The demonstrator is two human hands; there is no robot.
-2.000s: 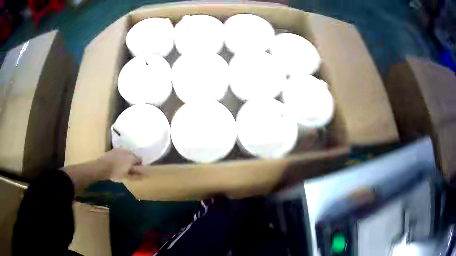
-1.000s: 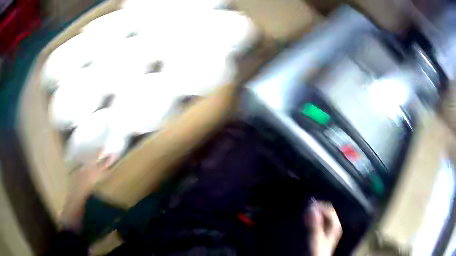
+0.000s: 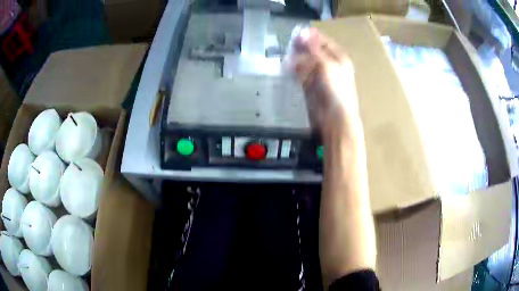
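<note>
My right hand [image 3: 324,65] is over the right side of the bench press's grey metal plate [image 3: 227,105], beside the pale fixture [image 3: 256,65]. Its fingers are closed on a small clear part [image 3: 295,46], whitish and blurred. My forearm partly covers the right green button [image 3: 320,152]. The left green button [image 3: 185,146] and the red stop button [image 3: 256,150] show on the black front panel. My left hand is out of the picture.
An open carton [image 3: 108,227] at the left holds rows of white plastic shells [image 3: 81,187]. Right of the press, another open carton [image 3: 404,165] holds translucent whitish contents [image 3: 441,113]. A red stool-like object [image 3: 17,41] is at the far upper left.
The view has swung right, from the carton of shells to the press. My left hand has left the picture. My right hand has moved from low in front of the machine up over its plate.
</note>
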